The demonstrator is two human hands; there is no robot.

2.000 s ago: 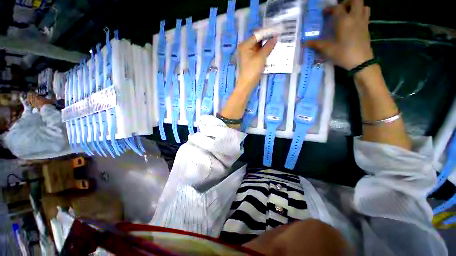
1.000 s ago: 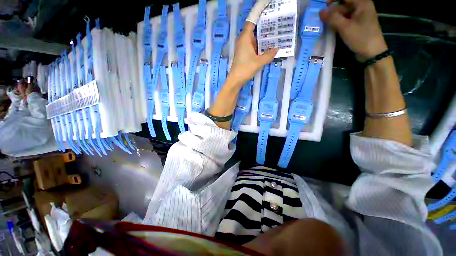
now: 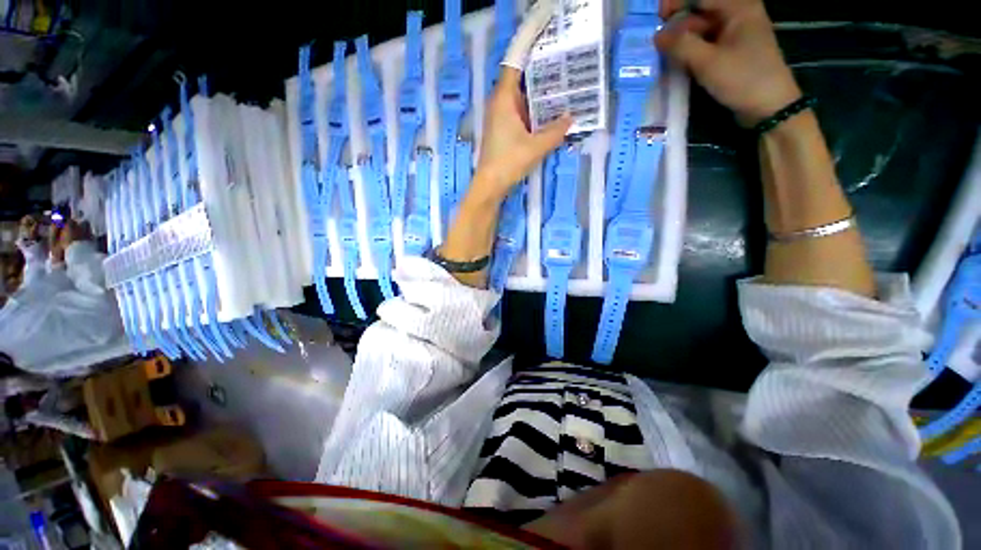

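Note:
A white foam tray (image 3: 669, 242) holds rows of light-blue digital watches (image 3: 627, 239), their straps hanging past its front edge. My left hand (image 3: 508, 134) holds a barcode label strip (image 3: 567, 75) over the upper middle of the tray, with a white finger cot (image 3: 524, 38) on one finger. My right hand (image 3: 723, 48) is at the tray's upper right, beside a watch (image 3: 636, 67). Its thumb and index finger are close together at that watch's strap. Whether a label is between them cannot be told.
A tray stack (image 3: 242, 204) with blue straps and a label strip (image 3: 161, 249) stands at left. The dark-green bench (image 3: 731, 204) lies right of the tray. More blue straps (image 3: 952, 322) show at the right edge. Another person in a pale coat (image 3: 67, 306) is at far left.
The label strip was blurred and near my right hand; now it is sharp, held in my left hand. My right hand has drawn away from the strip. The view has shifted slightly.

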